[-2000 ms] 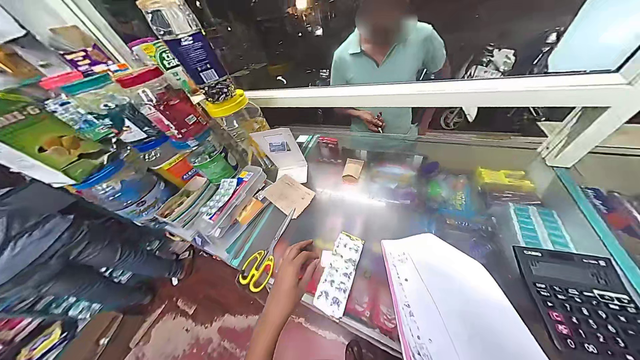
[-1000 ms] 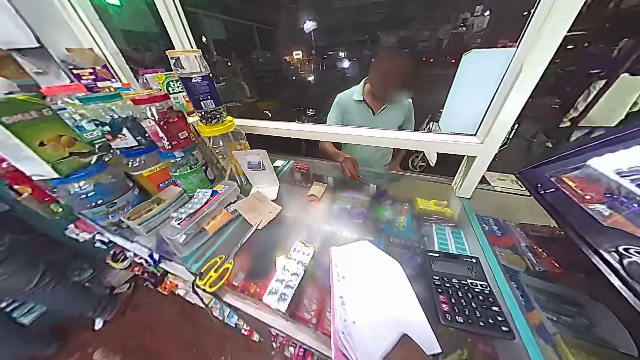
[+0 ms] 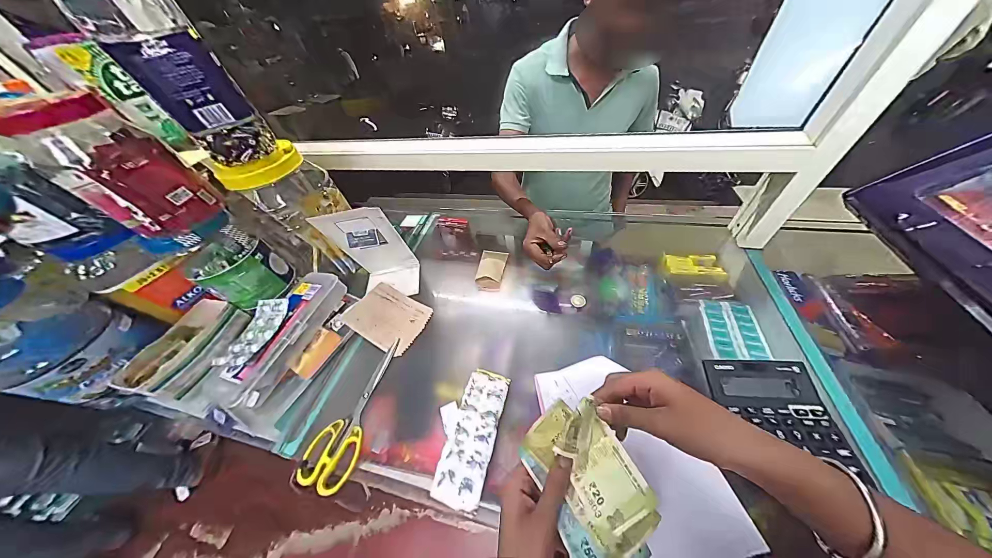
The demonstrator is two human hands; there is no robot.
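Observation:
Above the near edge of the glass counter, my left hand [image 3: 535, 504] holds several banknotes [image 3: 608, 484], with a yellow-green 20-rupee note on top and a bluish one beneath. Fingers of my right hand [image 3: 643, 403] pinch the upper, folded part of the notes; a metal bangle is on that wrist. Under my hands lie white papers [image 3: 682, 488]. Left of them is a blister pack of tablets [image 3: 473, 442], and farther left are yellow-handled scissors [image 3: 341, 442], blades touching a brown paper packet [image 3: 387, 318]. A coin [image 3: 577, 301] lies on the glass.
A black calculator [image 3: 763, 387] and teal blister strips [image 3: 732, 329] are at the right. Plastic jars [image 3: 271, 178], a white box [image 3: 372, 240] and a tray of packs [image 3: 294, 333] crowd the left. Across the counter, a person [image 3: 581, 101] holds a hand over the glass, below the window frame [image 3: 558, 153].
Both my hands have come into view with banknotes; one second ago no notes showed. A coin now shows on the glass. The other person's hand has opened out over the counter.

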